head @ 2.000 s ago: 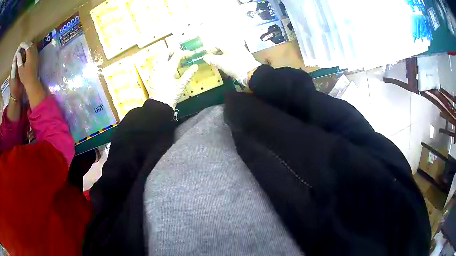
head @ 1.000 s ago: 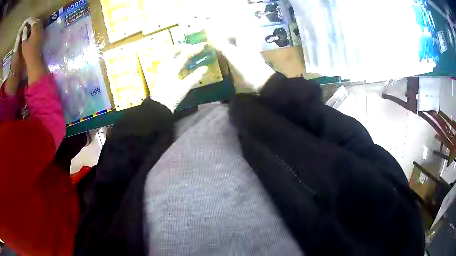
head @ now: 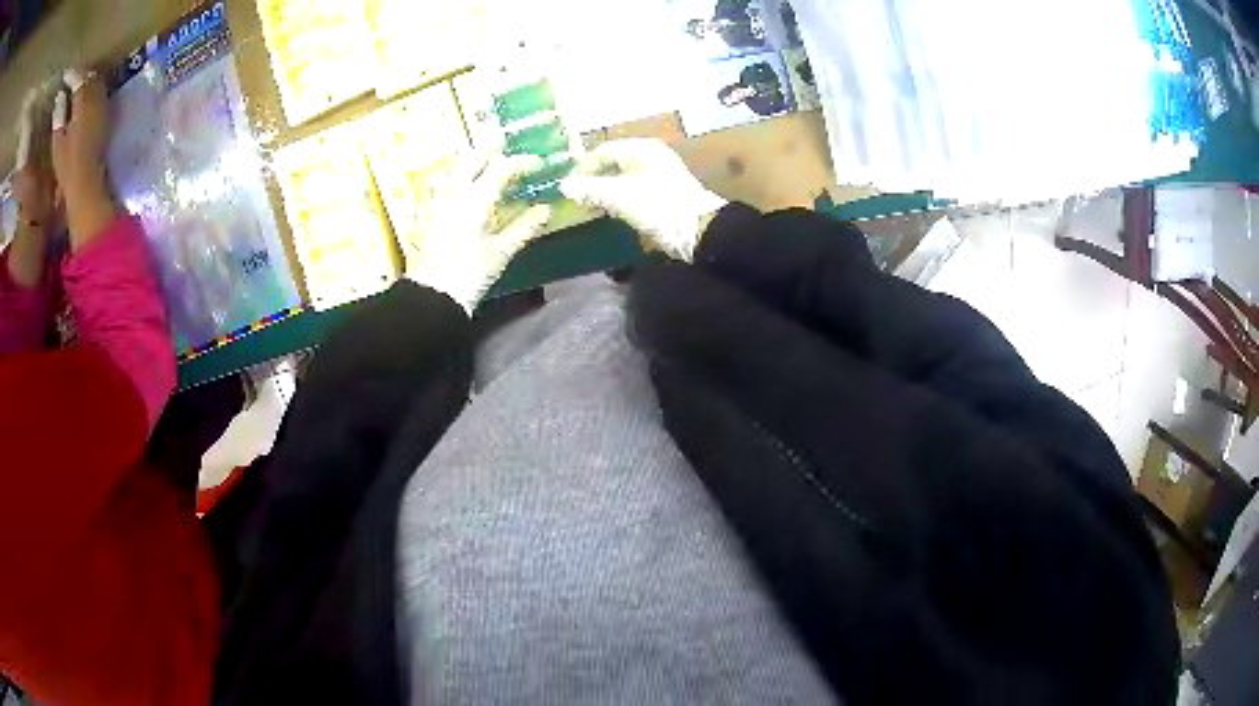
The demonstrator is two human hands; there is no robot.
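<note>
My left hand [head: 476,228], in a white glove, is at the bench's near edge with its fingers on the left end of a teal-green plastic part [head: 544,189]. My right hand [head: 646,189], also in a white glove, holds the part's right end between thumb and fingers. More teal-green parts [head: 530,122] lie just beyond the hands, over a pale, glaring area. Pale yellow fixtures [head: 336,214] stand side by side to the left of my left hand. Glare washes out the fixture edges by my hands.
Glaring white trays [head: 967,97] with blue at their right edge lie on the right. A printed sheet [head: 746,86] lies right of the fixtures. A glossy printed sheet [head: 207,207] lies at left, beside a seated person in red and pink. Wooden chairs [head: 1139,262] stand at far right.
My right hand has moved back to the part after being blurred and further from it. The yellow fixture that was under my hands no longer shows clearly. The neighbour's hands have shifted slightly.
</note>
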